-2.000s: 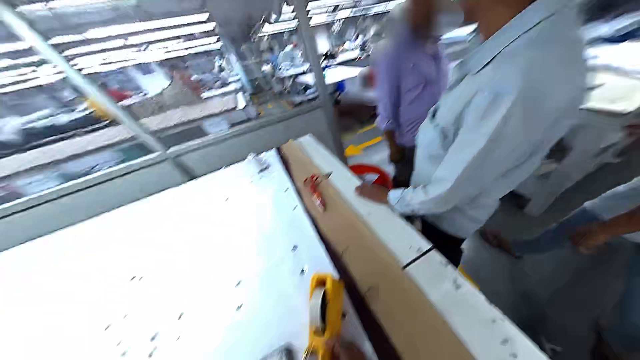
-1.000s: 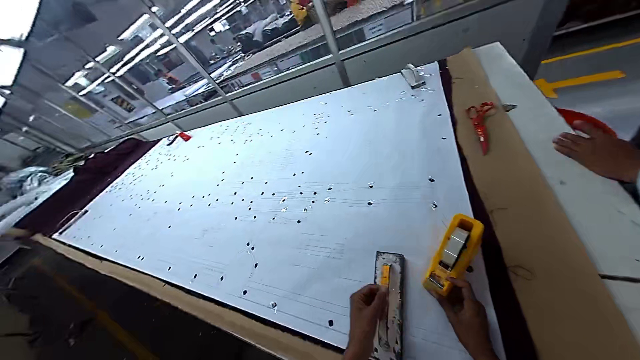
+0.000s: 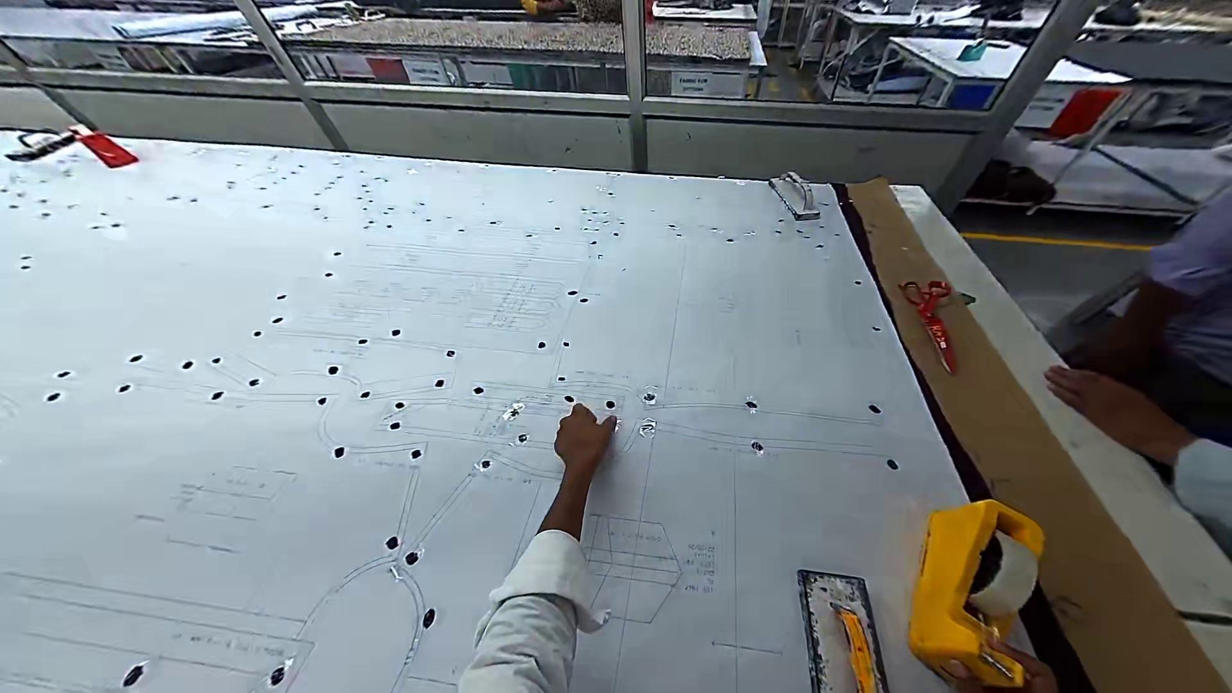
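Note:
My left hand (image 3: 584,433) rests on the white paper marker sheet (image 3: 770,539), its thumb and index finger apart, beside small dark holes and shiny patches of clear tape. Printed pattern outlines run across the sheet. At the lower right, my right hand (image 3: 1011,669) grips the lower end of a yellow tape dispenser (image 3: 948,587) with a tape roll in it. Just left of the dispenser lies a flat rectangular plate (image 3: 823,616) with a yellow handle. Red-handled scissors (image 3: 932,322) lie on the brown paper strip (image 3: 1020,462) along the right side.
A handled metal block (image 3: 795,196) sits at the sheet's far right corner, and a red object (image 3: 104,147) at the far left. Dark fabric edges the sheet. A co-worker's hand (image 3: 1116,409) rests on the table's right edge. A framed partition (image 3: 481,130) stands behind.
My left hand has left the plate's yellow handle and moved onto the middle of the sheet. My right hand is still at the tape dispenser. The view has swung.

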